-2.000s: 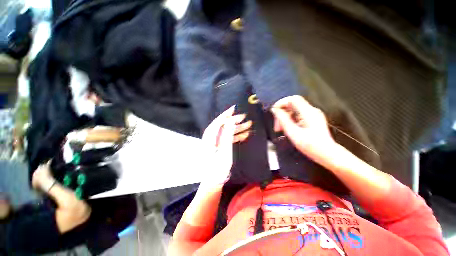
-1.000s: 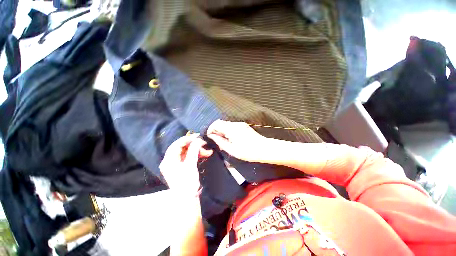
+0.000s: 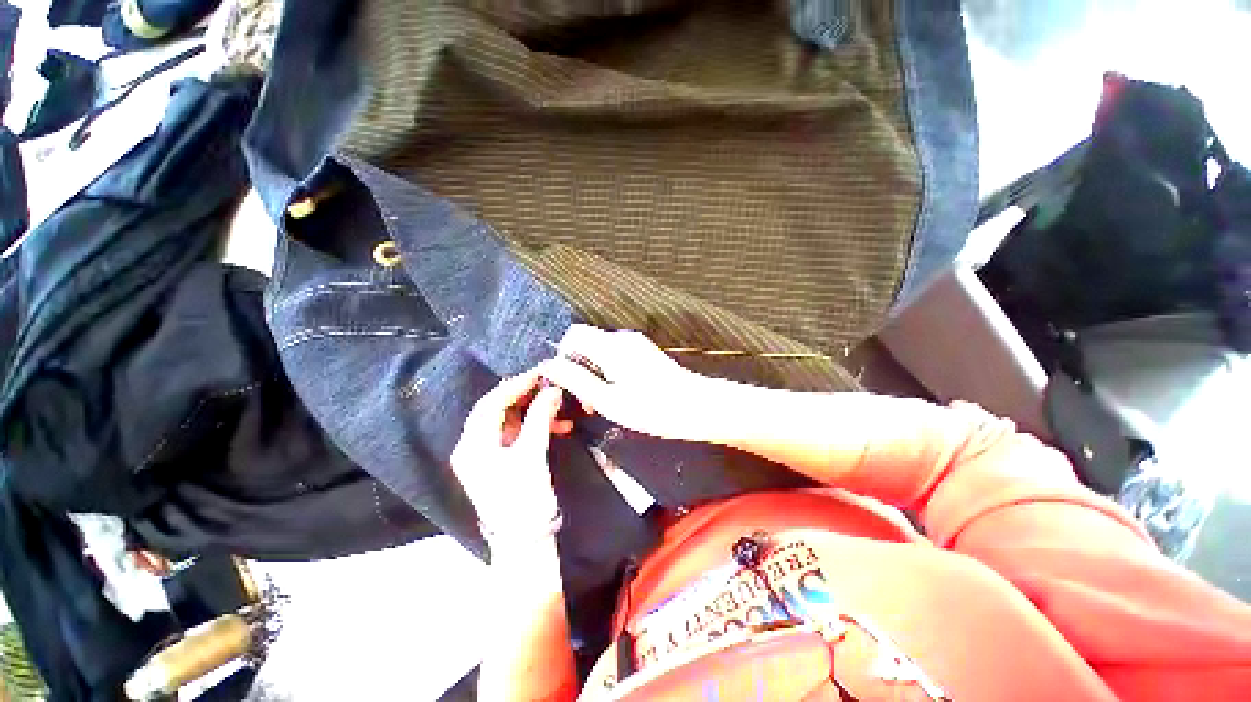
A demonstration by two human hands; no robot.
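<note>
A blue denim jacket front edge is pinched between my hands. My left hand grips the edge from the left with thumb and finger. My right hand meets it at the fingertips from the right. The needle is too small to make out. A golden thread trails right from my right hand over the brown striped lining. A yellow button shows on the denim, and another yellow piece lies up and left of it. A small white tag lies below my hands.
Black garments with pale stitching are heaped at left. A tan thread cone lies at lower left on the white table. A grey box-like edge and dark cloth or bags are at right.
Since two seconds ago the view has swung right, showing more lining and the dark bags. My hands have come together at the denim edge. In the last second the view shifted slightly.
</note>
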